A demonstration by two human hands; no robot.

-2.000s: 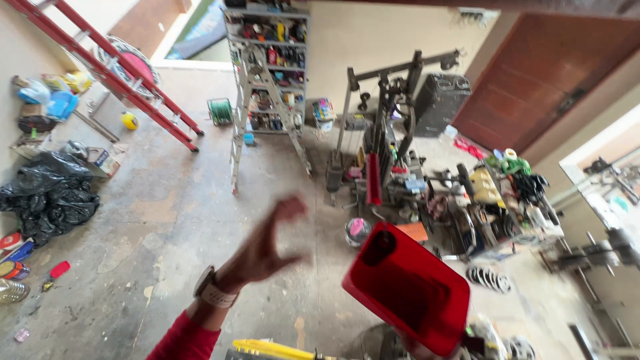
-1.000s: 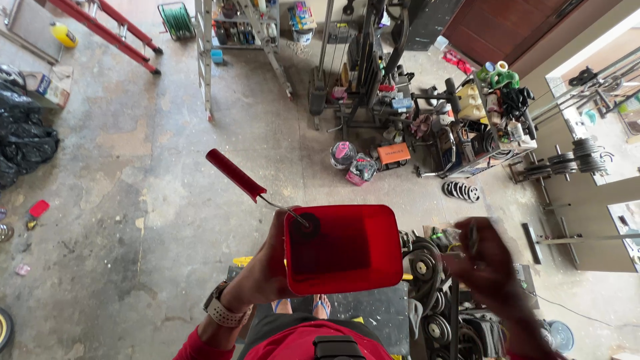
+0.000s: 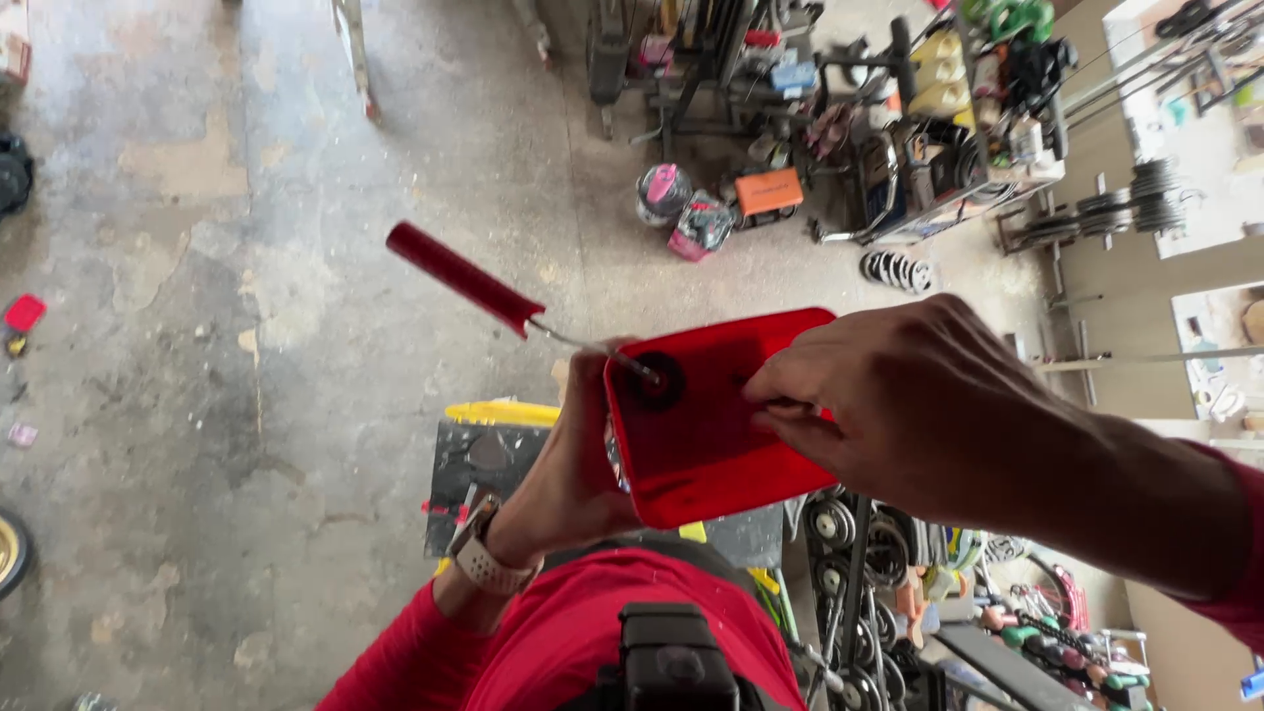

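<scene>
My left hand (image 3: 583, 454), with a watch on its wrist, is closed around the left side of a red plastic container (image 3: 711, 464). Out of this container's left end sticks a paint roller frame or brush with a red handle (image 3: 464, 276), its metal rod (image 3: 583, 341) reaching inside to a dark round part (image 3: 647, 380). Over the container's right part is my right hand (image 3: 820, 395), fingertips bent together above the opening. Whether those fingers pinch something small cannot be seen.
Far below lies the concrete floor (image 3: 326, 326), with an orange box (image 3: 768, 193), a coil spring (image 3: 896, 271) and gym equipment (image 3: 691, 69). A dark platform with yellow edges (image 3: 484, 454) is under me. Weight plates (image 3: 834, 523) stand at its right. Ladder legs (image 3: 355, 59) rest at the upper left.
My right hand has come in from the right to over the red container. My left hand still holds the container. Two seconds ago my left hand was empty, away from it.
</scene>
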